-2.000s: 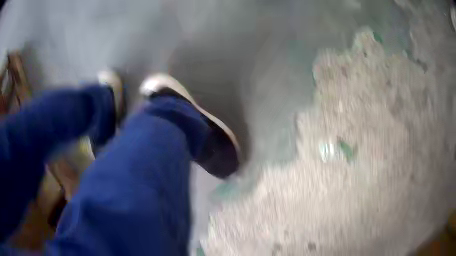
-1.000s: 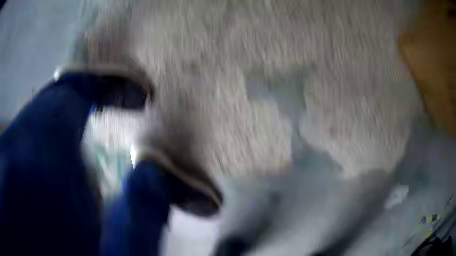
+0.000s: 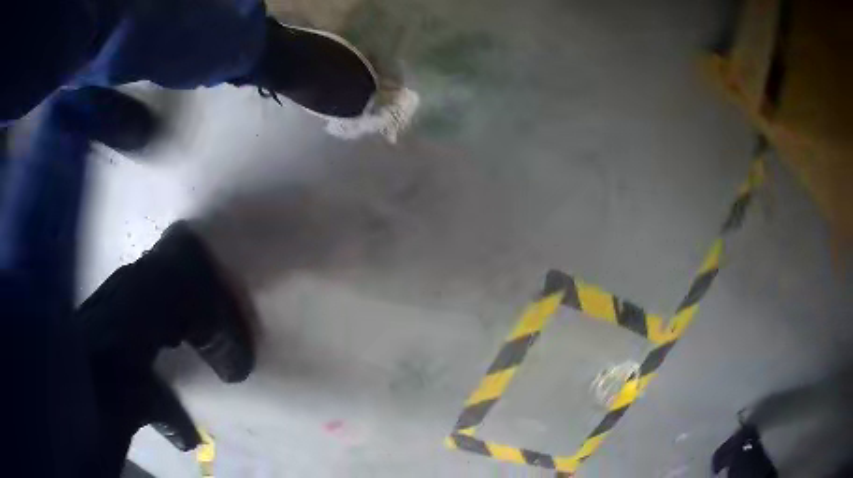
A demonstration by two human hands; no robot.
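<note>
No hand is in view. A dark shoe with a pale sole edge (image 3: 320, 73) stands on the grey floor (image 3: 421, 215) at the upper left, below a blue trouser leg (image 3: 178, 42). A second dark shoe (image 3: 126, 119) is blurred at the left. A small frayed whitish scrap (image 3: 397, 114) lies at the toe of the first shoe. Yellow-black floor tape (image 3: 510, 364) forms a four-sided outline at the lower right. A pale round tangle (image 3: 614, 383) lies inside it, against the tape.
Another person's dark trousers and shoes (image 3: 220, 345) are at the lower left. Brown cartons (image 3: 804, 121) are at the upper right, where a tape line ends. A dark shoe (image 3: 745, 455) shows at the lower right. More yellow tape (image 3: 205, 453) is at the bottom left.
The view has moved from patchy pale floor to smoother grey floor. The taped outline and another person's dark legs have come into view. The wearer's legs now show higher at the left.
</note>
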